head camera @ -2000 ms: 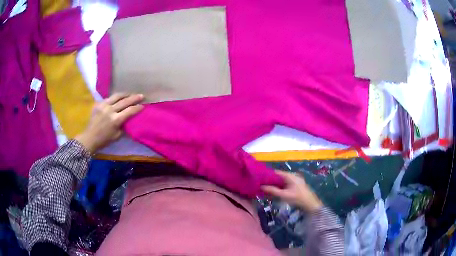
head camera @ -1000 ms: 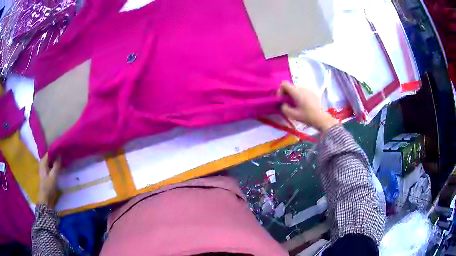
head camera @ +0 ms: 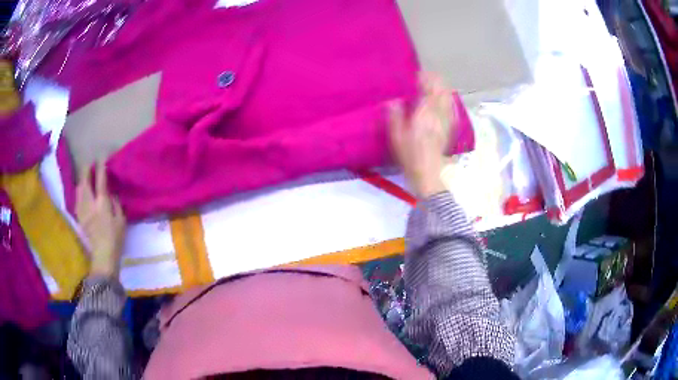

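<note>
The magenta garment (head camera: 320, 67) lies across the white table with its near edge folded up. A dark round button shows on it. A grey-beige backing board (head camera: 115, 122) lies on the garment at the left, partly covered by the cloth. My left hand (head camera: 100, 215) rests on the garment's near left corner, at the board's lower edge, fingers spread. My right hand (head camera: 424, 133) is slightly blurred and lies over the folded edge at the right. Whether its fingers pinch the cloth is unclear.
More grey-beige boards (head camera: 468, 44) lie at the upper right. Clear bags with red borders (head camera: 587, 178) lie at the right. Mustard cloth (head camera: 44, 230) and magenta cloth are at the left. Glossy bagged garments (head camera: 67, 33) are at the far left. Yellow-orange tape (head camera: 192, 249) crosses the table.
The sleeve held near the table edge is now folded back over the garment and covers part of the board. My right hand has moved up and onto the cloth. The view has turned.
</note>
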